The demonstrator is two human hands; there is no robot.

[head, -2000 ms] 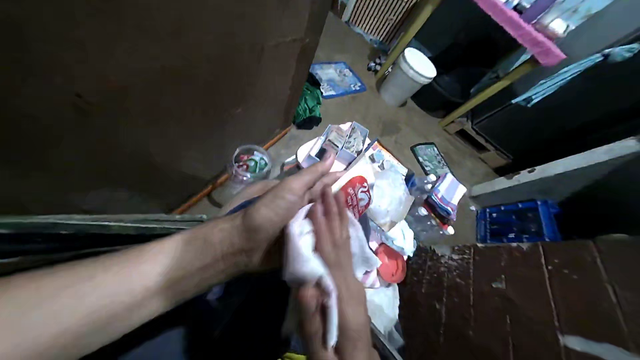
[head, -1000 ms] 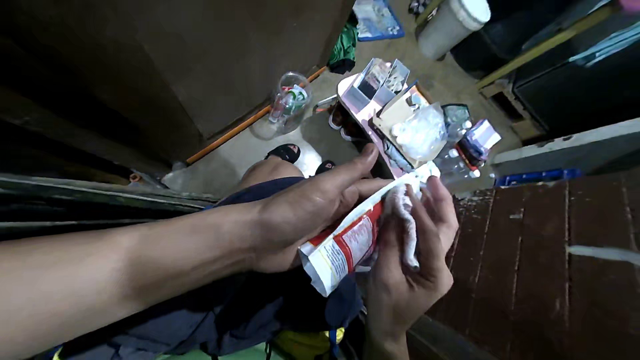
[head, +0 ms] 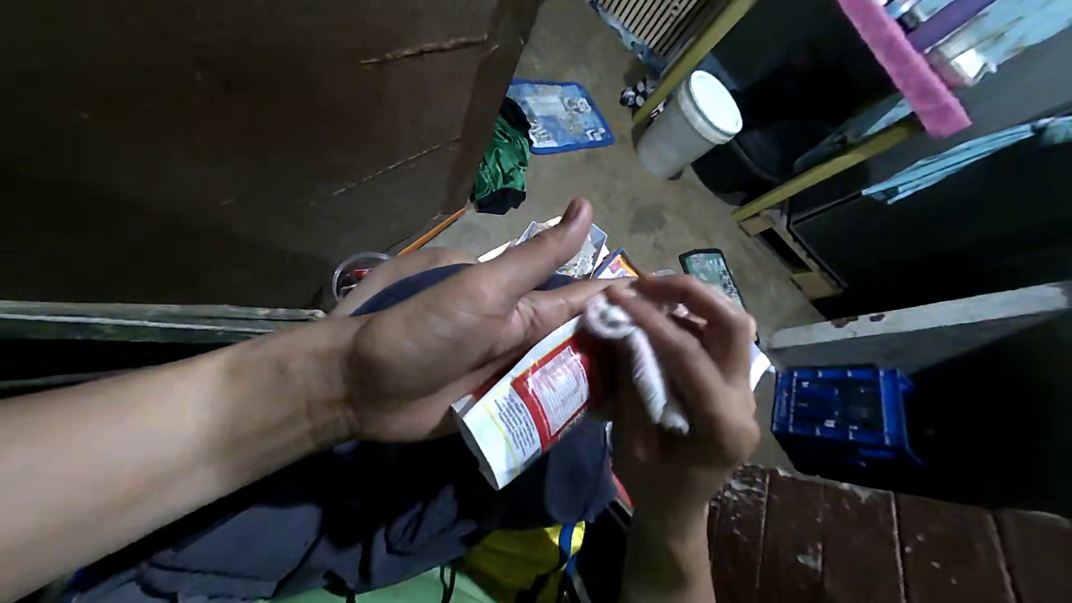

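Note:
A red and white printed packet [head: 536, 402] lies tilted across the palm side of my left hand [head: 469, 335], whose thumb stands up and away from it. The fingers of my left hand are mostly hidden behind the packet and my other hand. My right hand [head: 695, 377] grips a crumpled white cloth [head: 641, 360] between thumb and fingers and presses it against the packet's upper end. The packet's lower end sticks out free over my dark clothing [head: 402, 511] and bears printed writing.
Beyond my hands are an open box of small items [head: 586, 251] and a clear round container [head: 356, 272]. A white lidded bucket [head: 691, 121], a blue mat [head: 561, 117] and green cloth [head: 504, 159] lie farther off. At right are a blue crate [head: 837, 410] and a brown wooden surface [head: 871, 536].
Two seconds ago the cloth lay between both hands over the packet's place; now it is bunched in my right hand at the packet's upper end. The view has swung away and back.

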